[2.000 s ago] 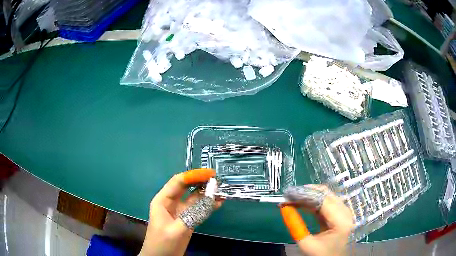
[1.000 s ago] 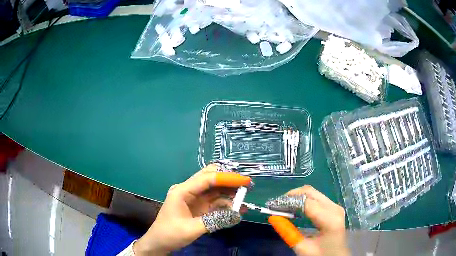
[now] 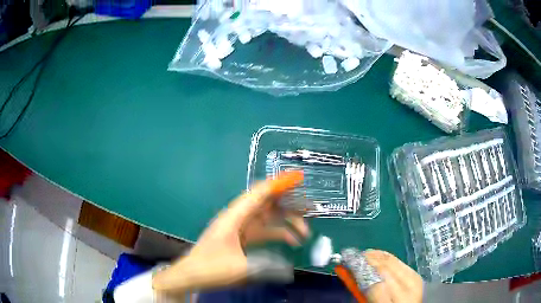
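My right hand [image 3: 379, 275], with an orange cot and a grey speckled sleeve on its fingers, pinches a small part that ends in a white plastic piece [image 3: 322, 251] at the bottom centre. My left hand [image 3: 237, 237] is blurred, its fingers apart, over the front left of the small clear box [image 3: 314, 132]. No part shows in it. Thin silver shafts [image 3: 354, 186] lie in the box along its sides. The left hand hides the box's front left corner.
A clear blister tray [image 3: 468, 204] with two rows of silver-and-white pieces lies right. Behind it are a box of small white parts [image 3: 428, 89] and a paper slip [image 3: 487, 104]. A clear bag of white housings [image 3: 267, 74] and a white plastic bag [image 3: 427, 35] lie at the back.
My left hand has let go of the white piece and opened, moving up toward the box. The white piece is now at the tip of what my right hand holds.
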